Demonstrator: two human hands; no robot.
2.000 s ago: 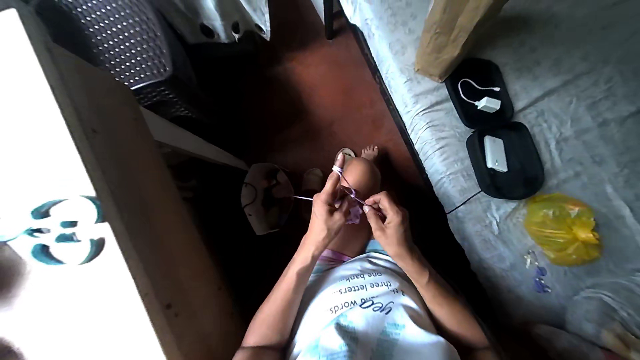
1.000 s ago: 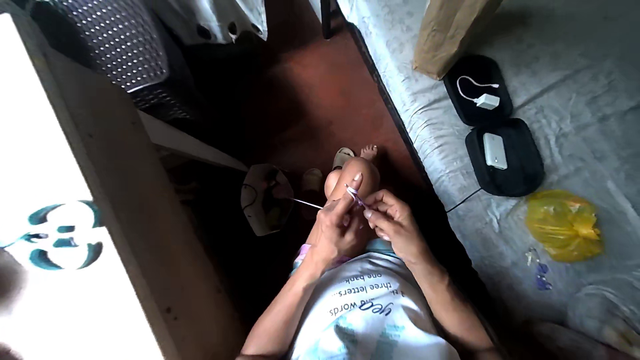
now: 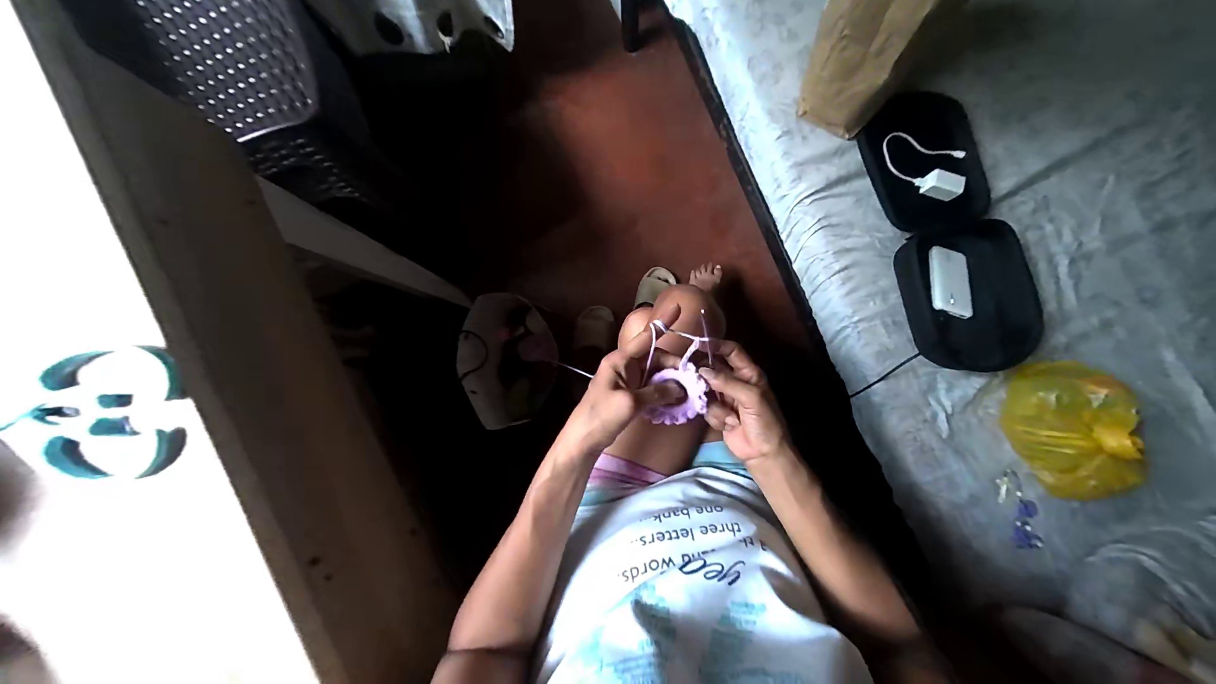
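Observation:
A small round piece of lilac crochet (image 3: 676, 397) is held above my lap. My left hand (image 3: 617, 394) grips its near left side, the thumb over its middle, with yarn looped around the raised index finger. My right hand (image 3: 746, 399) holds a thin crochet hook (image 3: 706, 328) upright at the piece's right, and a loop of yarn runs to the hook. From my left hand a strand of yarn (image 3: 574, 369) stretches left to a pale open container (image 3: 506, 361) beside my legs, its contents dark and unclear.
On the bed (image 3: 1092, 275) at right lie an open black case (image 3: 969, 332) with a white device and a charger with cable, a yellow plastic bag (image 3: 1073, 429), small purple trinkets (image 3: 1026, 522) and a brown paper bag (image 3: 855, 66). A wooden edge (image 3: 237, 380) and woven plastic furniture (image 3: 228, 57) stand left.
The lilac piece, mostly covered by my hands one second ago, now shows its round face. My hands have moved slightly apart, and the yarn between left index finger and hook is spread wider.

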